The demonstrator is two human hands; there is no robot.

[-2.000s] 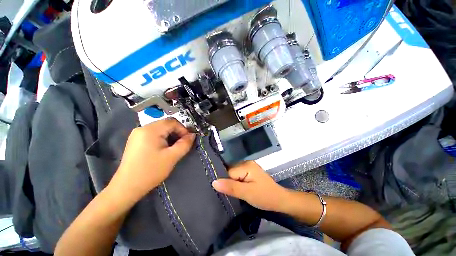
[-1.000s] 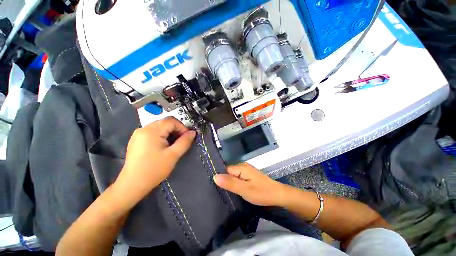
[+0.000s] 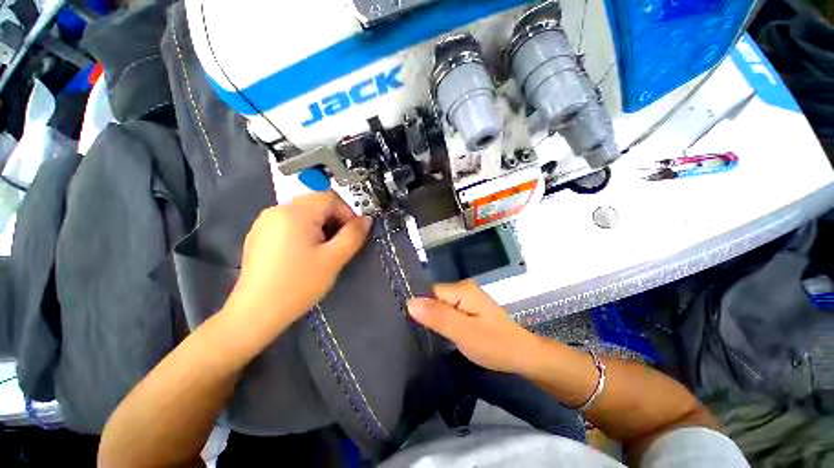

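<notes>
A dark grey garment piece [image 3: 361,306] lies below the needle area [image 3: 382,178] of the white and blue JACK overlock machine [image 3: 274,91]. Two overlocked seams with blue-purple and yellow thread run along it. My left hand [image 3: 297,251] pinches the cloth just in front of the presser foot, thumb and index finger together near the seam. My right hand [image 3: 471,320] grips the right edge of the cloth lower down, thumb on top beside the seam. The fingers under the cloth are hidden.
Grey tension dials [image 3: 466,101] and a looper cover with an orange label [image 3: 503,201] are right of the needle area. Thread snips [image 3: 695,165] and a round metal disc [image 3: 604,217] lie on the white table [image 3: 658,242]. Dark grey garments [image 3: 119,274] are heaped at left.
The machine and table have shifted right and slightly up in the view. My right hand is a little closer to the presser foot. Both hands keep hold of the cloth.
</notes>
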